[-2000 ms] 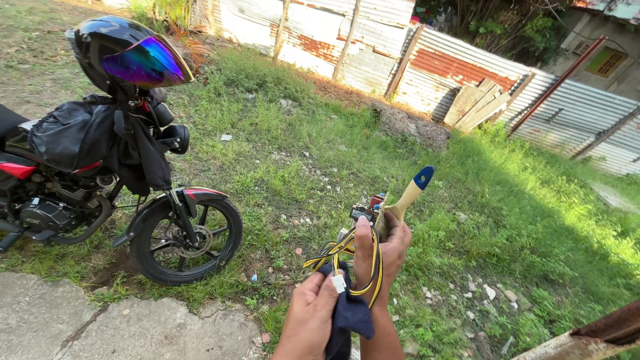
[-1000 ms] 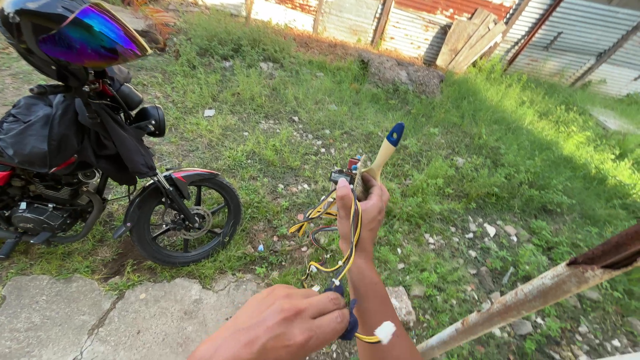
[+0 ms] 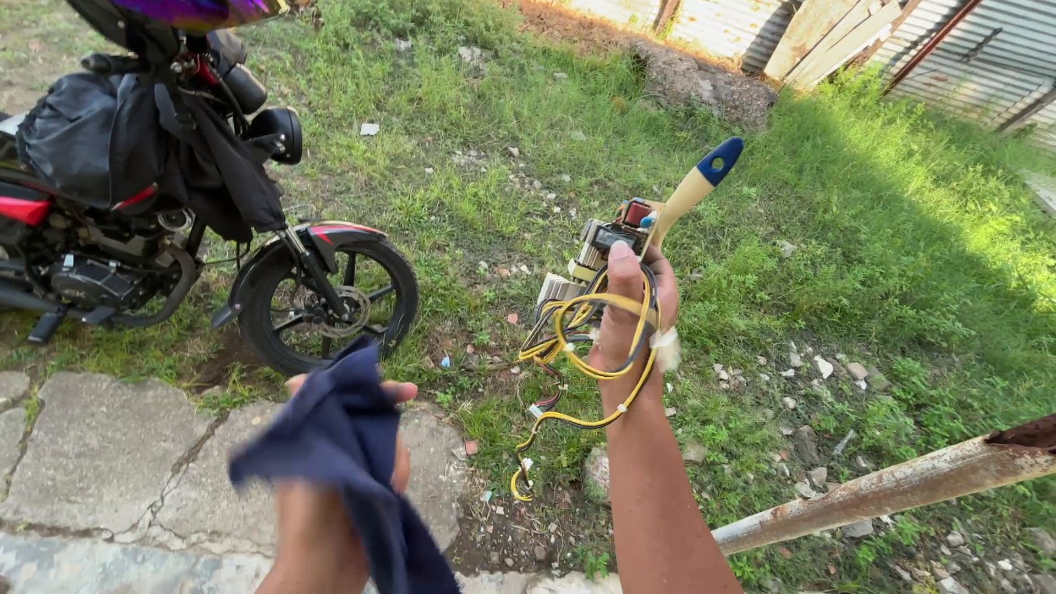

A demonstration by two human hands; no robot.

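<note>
My right hand (image 3: 631,313) grips a circuit board (image 3: 619,235) with electronic parts and metal heat sinks, together with a paintbrush (image 3: 689,194) whose cream handle has a blue end pointing up. The bristles are hidden. From the board a bundle of yellow and black wires (image 3: 569,334) loops around the hand and wrist, and one strand with white connectors hangs lower. My left hand (image 3: 330,511), lower left and blurred, holds a dark blue cloth (image 3: 346,437), which drapes over the palm and covers most of it. The cloth and the wires are apart.
A motorcycle (image 3: 330,280) with a black bag (image 3: 91,140) and a helmet (image 3: 190,10) stands at the left. Cracked concrete (image 3: 99,445) lies below it. A rusty metal pipe (image 3: 874,503) crosses the lower right. Grass and stones spread toward a corrugated metal fence (image 3: 982,66).
My left hand, which was at the wires by my right wrist, has moved away to the left with the blue cloth. The wires now hang looped around my right hand.
</note>
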